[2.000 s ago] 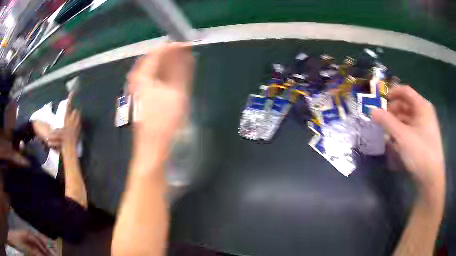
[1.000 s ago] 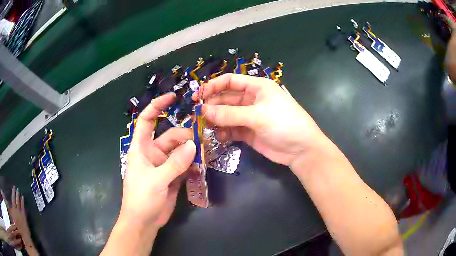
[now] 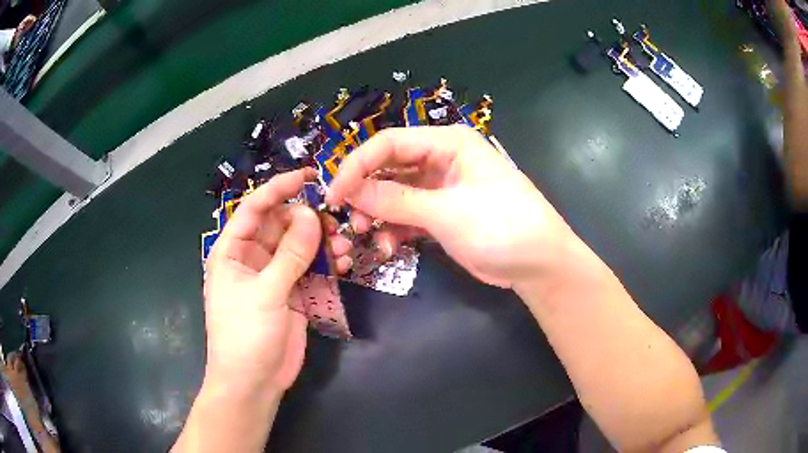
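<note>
A phone circuit board (image 3: 322,305) is held in front of me, its silver lower face with small dark marks showing below my fingers. My left hand (image 3: 270,257) grips its upper part between thumb and fingers. My right hand (image 3: 416,195) has its thumb and index fingertip pinched at the board's upper end; what lies between those fingertips is too small and blurred to tell. Behind both hands is a board pile (image 3: 341,146), an overlapping fan with blue parts, orange-yellow flex cables and dark ends pointing away.
Two separate boards (image 3: 654,99) lie at the upper right. A pale rail (image 3: 221,102) runs along the far side, with a grey metal post (image 3: 49,146) at the left. Another person's hand (image 3: 19,376) is at the left edge near a small board (image 3: 37,329); another arm (image 3: 793,106) is at the right edge.
One second ago the held board was more upright and further right; it is now tilted. My right fingertips have moved left, close to my left hand. The boards at the left have changed place or left view.
</note>
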